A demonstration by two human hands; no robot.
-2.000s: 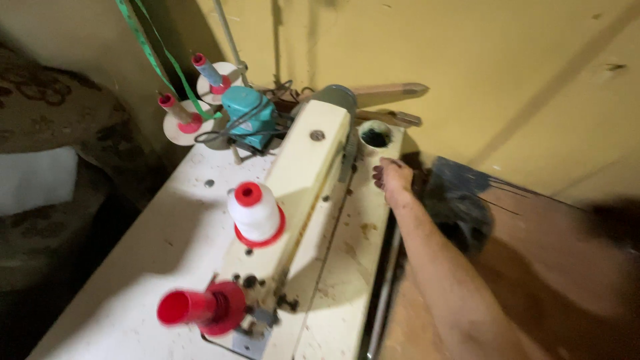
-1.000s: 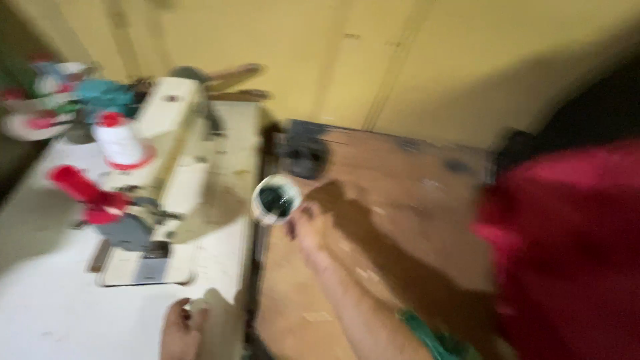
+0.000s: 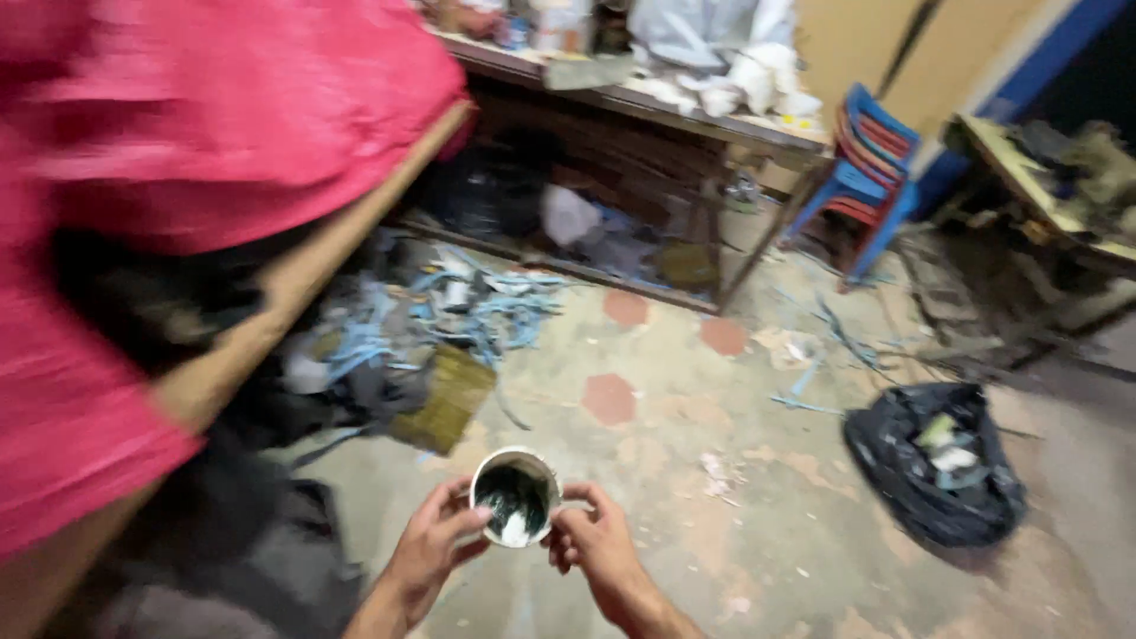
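A round white cup (image 3: 480,462), dark green inside with a pale patch at the bottom, is held between my two hands above the floor. On its left side my left hand (image 3: 435,537) grips it, the thumb over the rim. My right hand (image 3: 596,543) holds the opposite side with bent fingers. The cup's opening faces up toward the camera. What the dark green inside is made of cannot be told.
Pink fabric (image 3: 240,124) covers a wooden-edged table (image 3: 293,284) at left. Fabric scraps (image 3: 444,311) lie on the floor. A cluttered workbench (image 3: 657,111), stacked plastic chairs (image 3: 865,186) and a black plastic bag (image 3: 932,470) with scraps stand beyond; another table (image 3: 1029,177) is at right.
The view has swung from the sewing machine to the open floor. The cup, held by my right hand alone a second ago, is now between both hands.
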